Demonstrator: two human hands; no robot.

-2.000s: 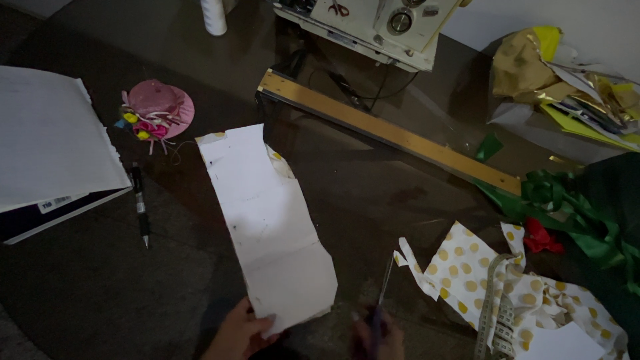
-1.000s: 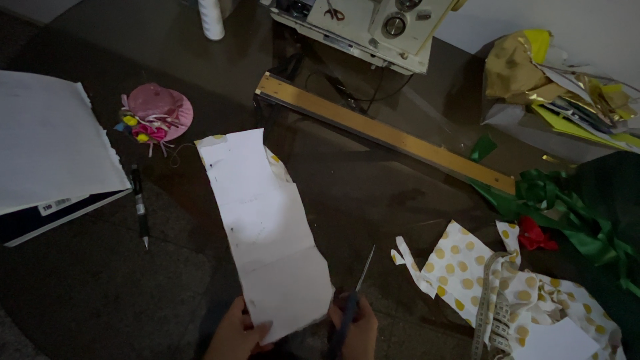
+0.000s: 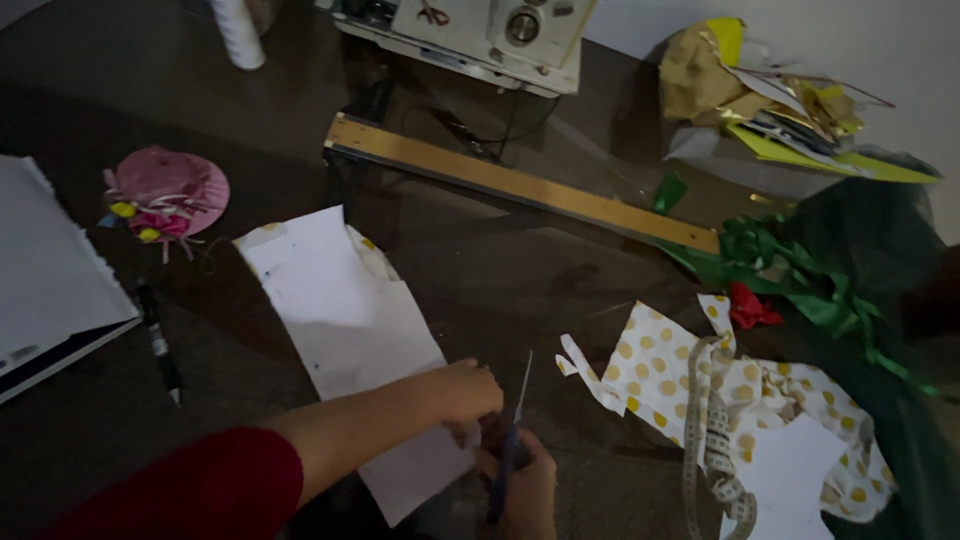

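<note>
A white paper pattern piece (image 3: 360, 337) lies on the dark table, with polka-dot fabric showing at its upper edges. My left hand (image 3: 466, 397) reaches across the paper, fingers bent down at its right edge; what its fingertips grip is hidden. Right beside it, my right hand (image 3: 525, 472) holds scissors (image 3: 510, 457), blades pointing up and away. White fabric with yellow dots (image 3: 660, 360) lies to the right, a measuring tape (image 3: 716, 435) and another white paper piece (image 3: 795, 476) on it.
A wooden bar (image 3: 517, 184) lies beyond the paper, before a sewing machine (image 3: 487, 37). A pink hat (image 3: 169, 184), a pen (image 3: 159, 341) and a notebook (image 3: 60, 270) are at left. Green ribbon (image 3: 757, 247), a red piece (image 3: 751, 307) and a bag of scraps (image 3: 705, 82) are at right.
My left hand has left the paper's near end and crossed to its right edge, beside my right hand. The scissors remain in my right hand.
</note>
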